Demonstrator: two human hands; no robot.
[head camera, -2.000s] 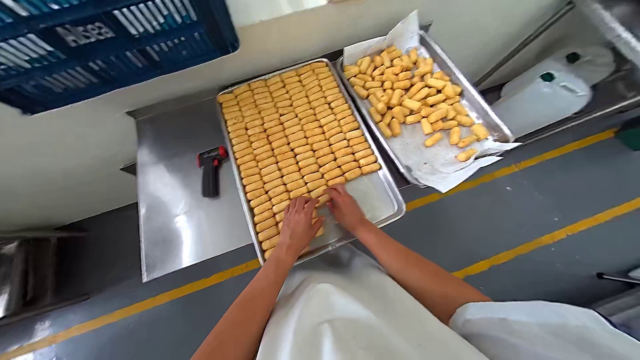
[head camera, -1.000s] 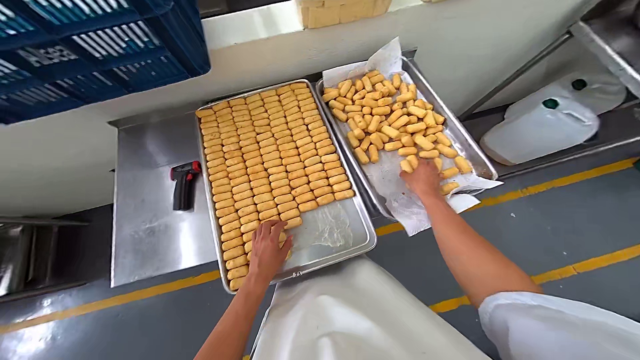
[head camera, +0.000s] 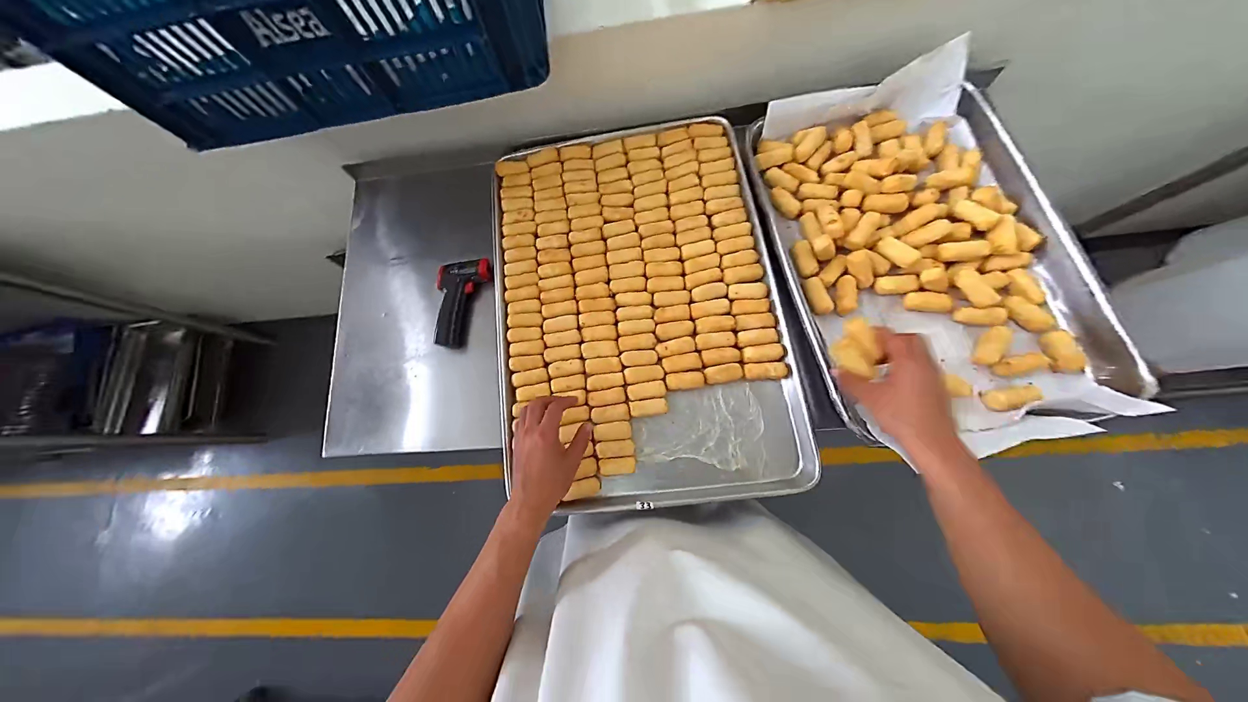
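Observation:
Golden finger-shaped food pieces (head camera: 634, 273) lie in tight rows on a metal sheet tray (head camera: 801, 429), whose lower right part shows bare metal. My left hand (head camera: 548, 450) rests with its fingers on the pieces at the tray's lower left; it grips none that I can see. My right hand (head camera: 902, 385), somewhat blurred, holds a few pieces (head camera: 856, 348) at its fingertips, over the lower left of a second metal tray (head camera: 1102, 302). Similar pieces (head camera: 907, 214) lie heaped loosely there on white paper (head camera: 936, 83).
An infrared thermometer gun (head camera: 456, 300) lies on the steel table (head camera: 390, 322) left of the full tray. A blue plastic crate (head camera: 341, 68) stands above, at the upper left. A whitish plastic container (head camera: 1189, 292) is at the right edge. Yellow lines cross the grey floor.
Two seconds ago both hands were at the rows. My right hand moved over to the loose pieces and now has a few in its fingers. My left hand has stayed at the rows' lower end.

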